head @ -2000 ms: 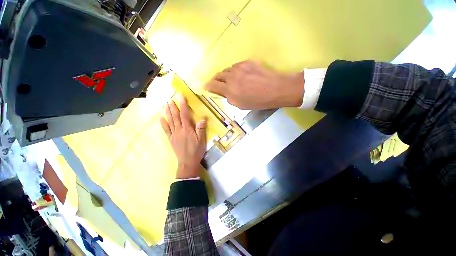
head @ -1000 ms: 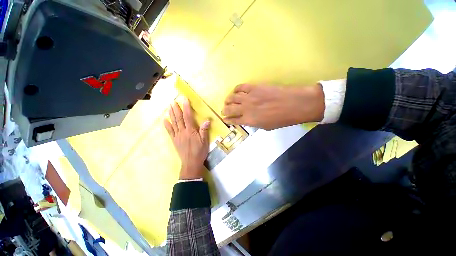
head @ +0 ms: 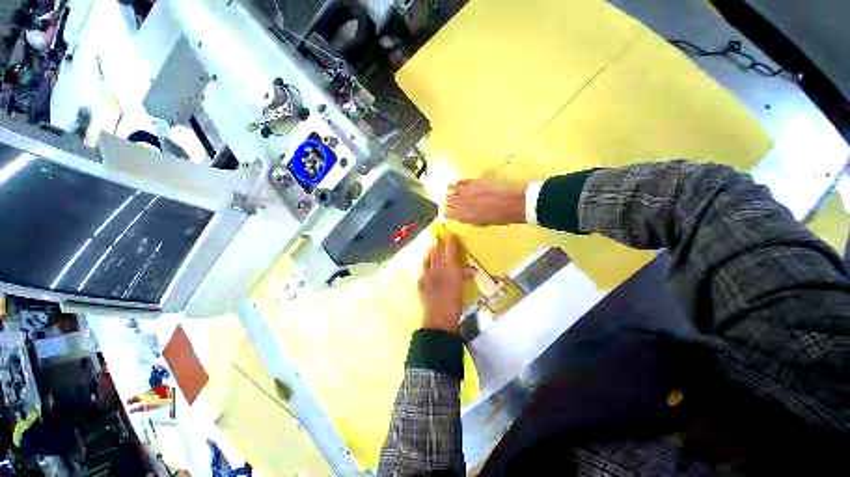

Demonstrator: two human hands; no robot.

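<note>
A large yellow fabric panel [head: 559, 102] lies beyond and right of the needle area. Another yellow panel [head: 345, 345] lies to the left. My left hand [head: 444, 284] lies flat on the yellow fabric just below the dark machine head [head: 382, 219], fingers towards the needle. My right hand [head: 486, 202] is near the needle area with its fingers curled at the panel's edge; whether it pinches fabric cannot be told. The amber clamp jig [head: 499, 296] sits right of my left hand. The needle tip is lost in glare.
A large dark control screen [head: 93, 228] stands at the left. A blue round part [head: 312, 162] sits on the machine body. A brown-red card [head: 185, 363] and yellow pieces [head: 266, 419] lie on the white table. A black cable [head: 736, 54] lies on the metal bed, upper right.
The view has shifted back and left, showing the screen and more of the machine. My right hand has moved up along the jig to the needle area. My left hand stays on the fabric.
</note>
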